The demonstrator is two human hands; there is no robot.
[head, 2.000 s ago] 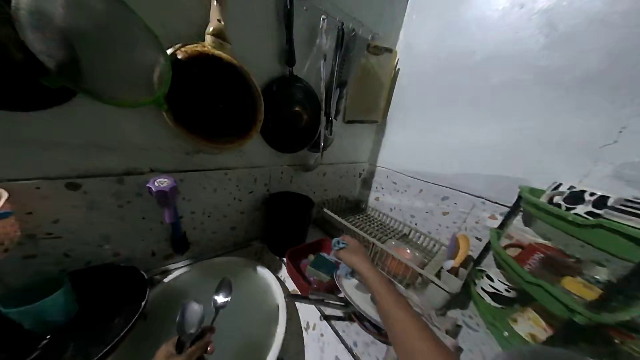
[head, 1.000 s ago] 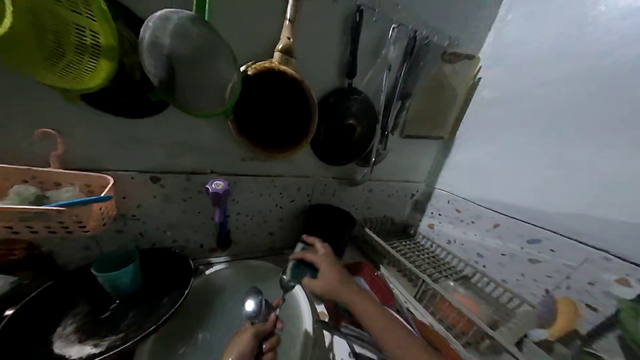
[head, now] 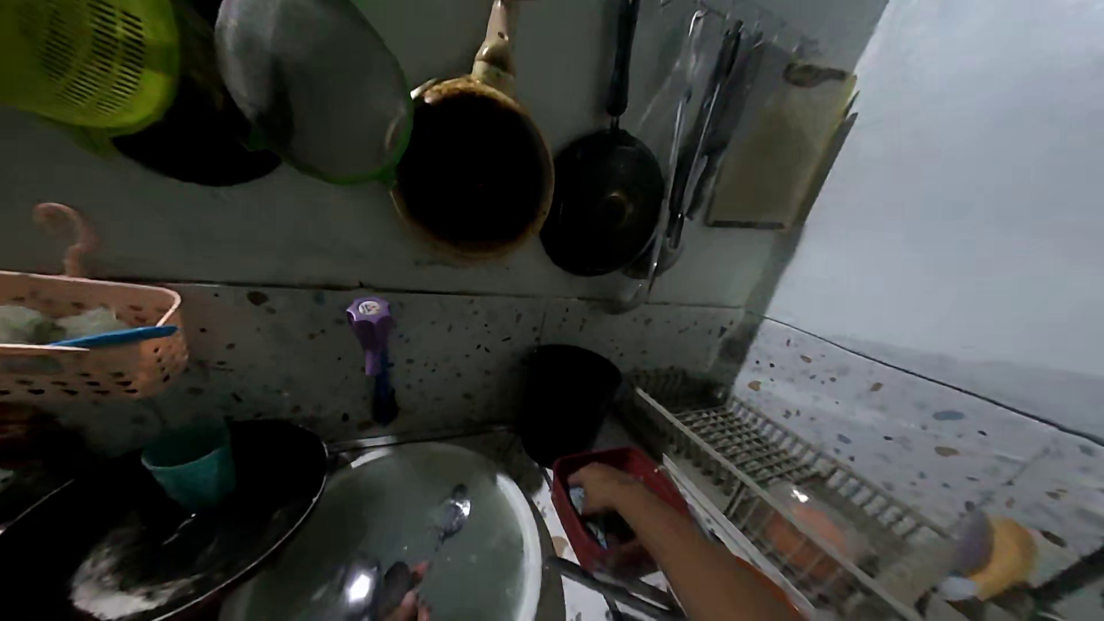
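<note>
At the bottom, my left hand holds metal spoons over a large round basin with a pale rim; one spoon points up, and another shiny bowl shows lower left. My right hand reaches into a red plastic container to the right of the basin. Its fingers are at something pale inside, partly hidden, and whether they grip it is unclear.
At left, a black pan holds a teal cup, below a peach basket. Behind the red container stands a black bucket; a dish rack is at right. A purple tap handle and hanging pans are on the wall.
My right hand was at the spoons over the basin one second ago and has moved right, into the red container. My left hand still holds the spoons.
</note>
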